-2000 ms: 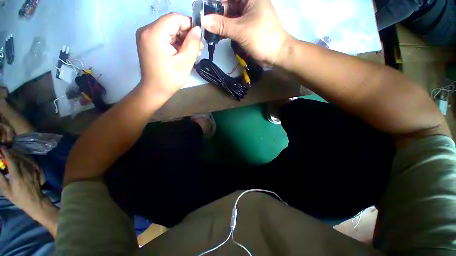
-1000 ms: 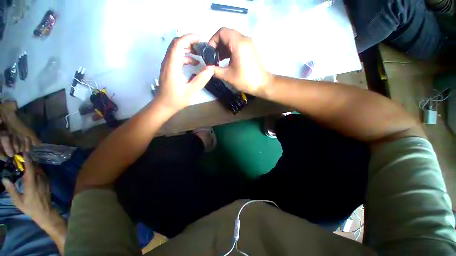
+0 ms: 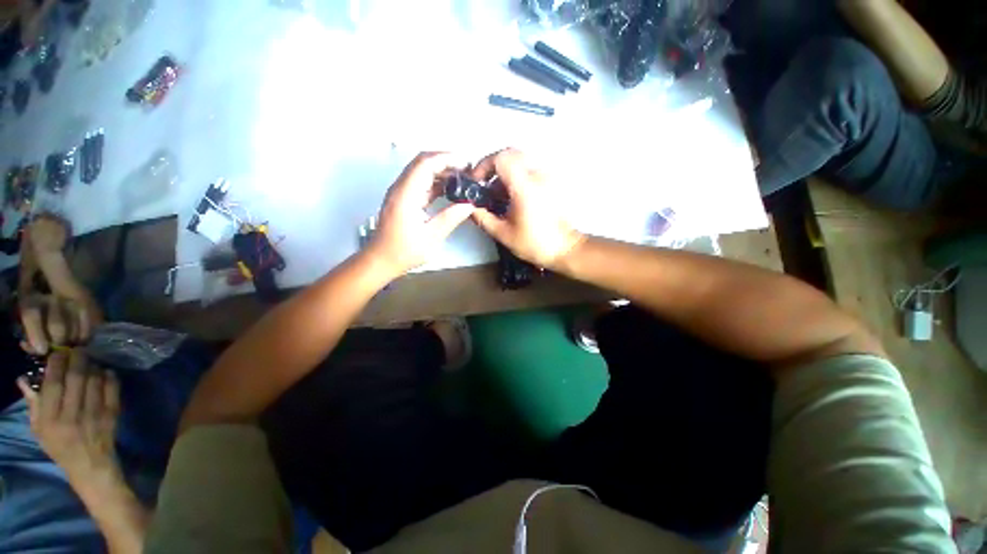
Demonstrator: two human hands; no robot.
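A small shiny black part is held between the fingertips of both hands above the near edge of the white table. My left hand holds its left side with thumb and fingers. My right hand holds its right side. The fingers hide much of the part. A black cable bundle hangs or lies below my right hand at the table edge, partly covered by it.
Several black rods lie beyond my hands. Bagged dark parts lie at the far right. A bagged cable set and a white part lie at left. Other people sit at left and right. The table's wooden edge is near.
The view has shifted to show more of the far table. The black part is turned, with rounded ends facing up. The cable bundle is now more hidden below my right hand.
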